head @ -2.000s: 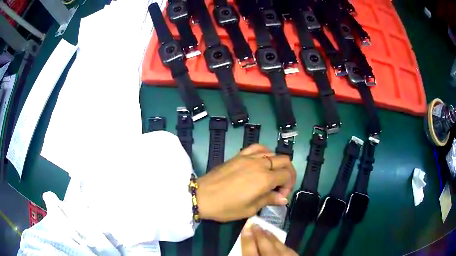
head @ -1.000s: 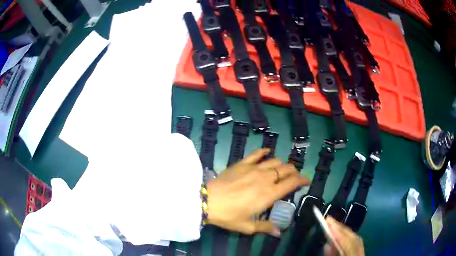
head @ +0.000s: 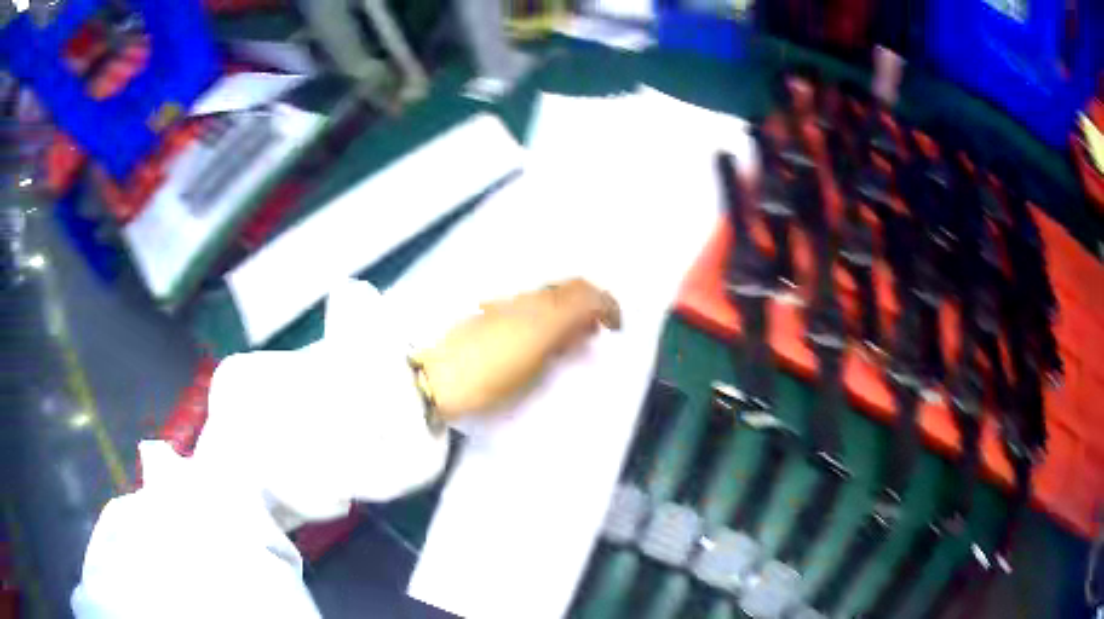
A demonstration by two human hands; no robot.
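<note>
My left hand (head: 521,351), in a white sleeve with a bracelet, is over the large white paper sheets (head: 521,508) left of the watches. It is blurred and its fingers look curled; whether it holds anything cannot be told. My right hand is out of the picture. A row of black smartwatches lies on the green mat at the lower right; several, such as this smartwatch (head: 672,532), have pale grey squares over their screens. More black watches (head: 932,266) lie across the orange-red tray (head: 1077,339).
A long white paper strip (head: 375,224) lies at the upper left. Beyond it, a flat board with grey and white items (head: 230,169) stands near a blue crate (head: 188,55). Another blue crate (head: 1017,61) is at the back right. Pale metal bars (head: 484,48) stand at the back.
The view has swung left, so the watches and tray appear further right. My left hand has moved off the watches to the paper sheets. My right hand has left the picture.
</note>
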